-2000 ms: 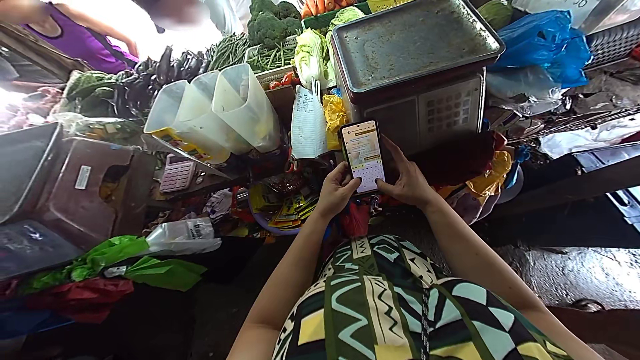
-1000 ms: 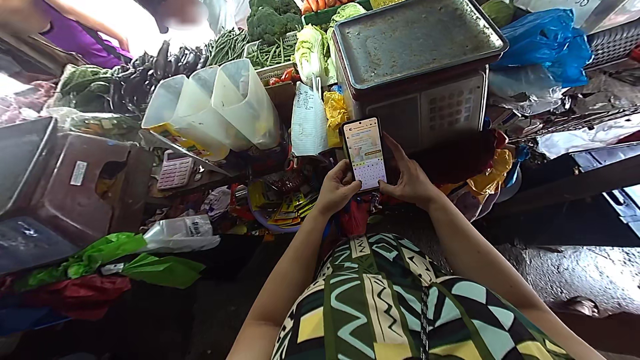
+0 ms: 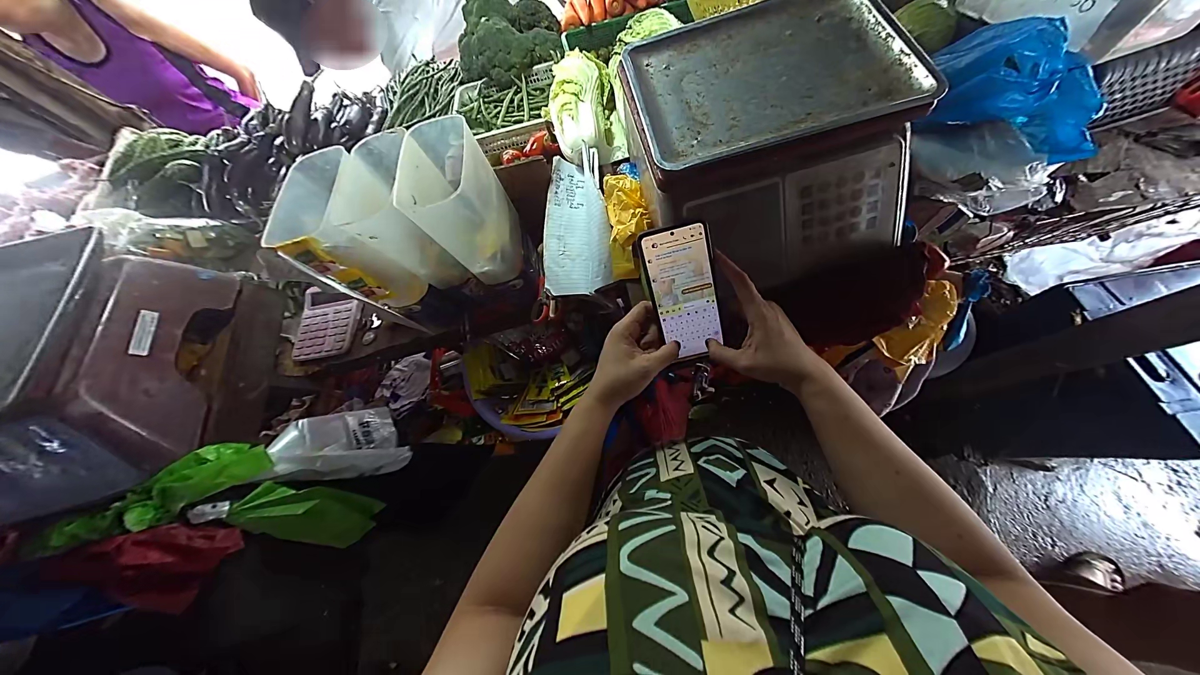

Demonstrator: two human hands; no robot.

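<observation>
A smartphone is held upright between both hands, its lit screen showing a chat and a keyboard. My left hand grips its lower left side, the thumb at the bottom edge of the screen. On the other side my right hand holds it, fingers behind and thumb near the lower right corner. Just beyond the phone are a yellow plastic bag, a handwritten paper pad and a weighing scale with a metal tray.
Clear plastic containers and a pink calculator stand left. Eggplants, broccoli and napa cabbage lie at the back. Blue plastic bags are right of the scale. A person in a purple top is at the upper left.
</observation>
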